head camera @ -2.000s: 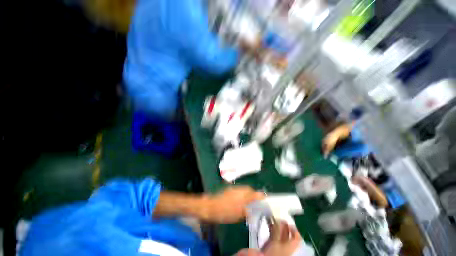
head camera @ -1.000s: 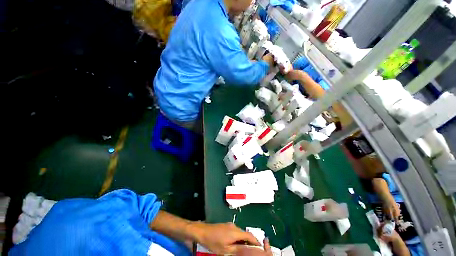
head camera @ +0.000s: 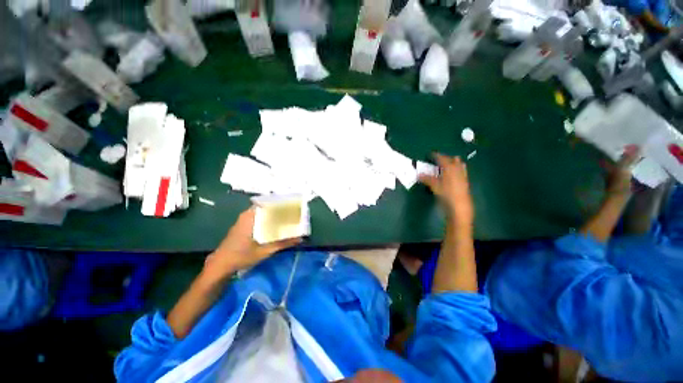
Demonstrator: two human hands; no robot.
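My left hand (head camera: 243,243) is closed around a white open carton (head camera: 283,218) above the bench's front edge. The carton's mouth faces up and shows a cream inside. A loose heap of small flat white leaflets (head camera: 314,153) lies on the green top in front of me. My right hand (head camera: 451,183) is at the heap's right edge, with its fingertips on a small white leaflet (head camera: 427,170). Flat stacked cartons (head camera: 156,161) with a red end lie left of the heap.
Cartons with red marks (head camera: 51,176) crowd the left. Upright cartons and white wrapped goods (head camera: 434,69) stand along the far side. A person's hand (head camera: 620,173) at right holds a carton (head camera: 636,138). A white disc (head camera: 468,135) and paper scraps lie on the green bench (head camera: 517,179).
The view has swung from the left end of the bench to straight ahead. The leaflet heap is now in full view, with my hands apart; earlier, hands were close together at the bottom edge.
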